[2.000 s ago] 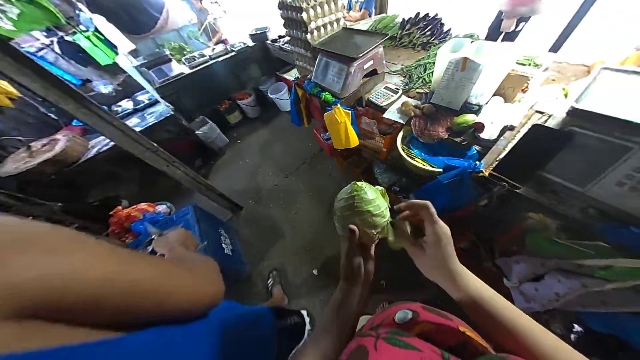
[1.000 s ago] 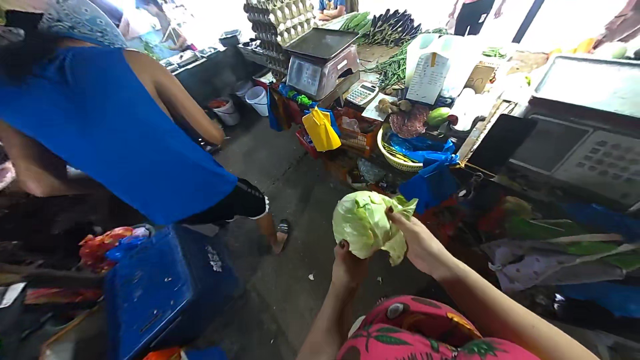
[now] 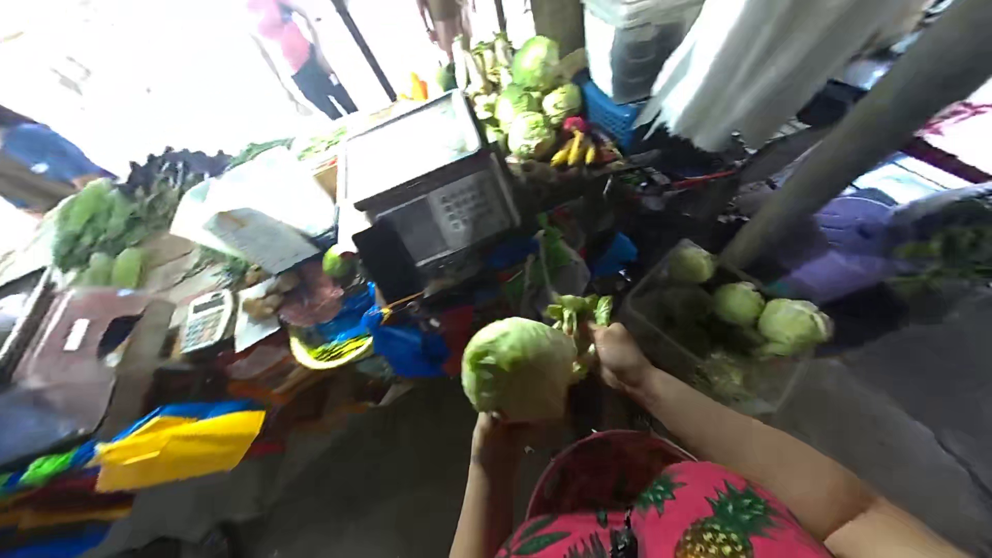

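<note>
My left hand (image 3: 500, 434) holds a pale green cabbage (image 3: 518, 368) from below, in front of my body. To the right of the cabbage, my right hand (image 3: 618, 356) grips some loose outer cabbage leaves (image 3: 577, 322); whether they still touch the head cannot be told. Beneath both hands is a red tub (image 3: 597, 465), its inside partly hidden by my forearms and clothing. At the right, a clear plastic crate (image 3: 783, 387) holds several cabbages (image 3: 792, 325).
A digital scale (image 3: 434, 209) stands ahead, with more cabbages (image 3: 535, 66) behind it. A calculator (image 3: 208, 322), a basket (image 3: 333, 360) and yellow plastic bags (image 3: 182, 449) are at the left. A slanting post (image 3: 860, 116) and a purple plastic chair (image 3: 849, 240) stand at the right.
The view has swung right, bringing the cabbage crate and post into sight. My right hand has moved away from the top of the cabbage, with leaves in it. The person in blue is out of view.
</note>
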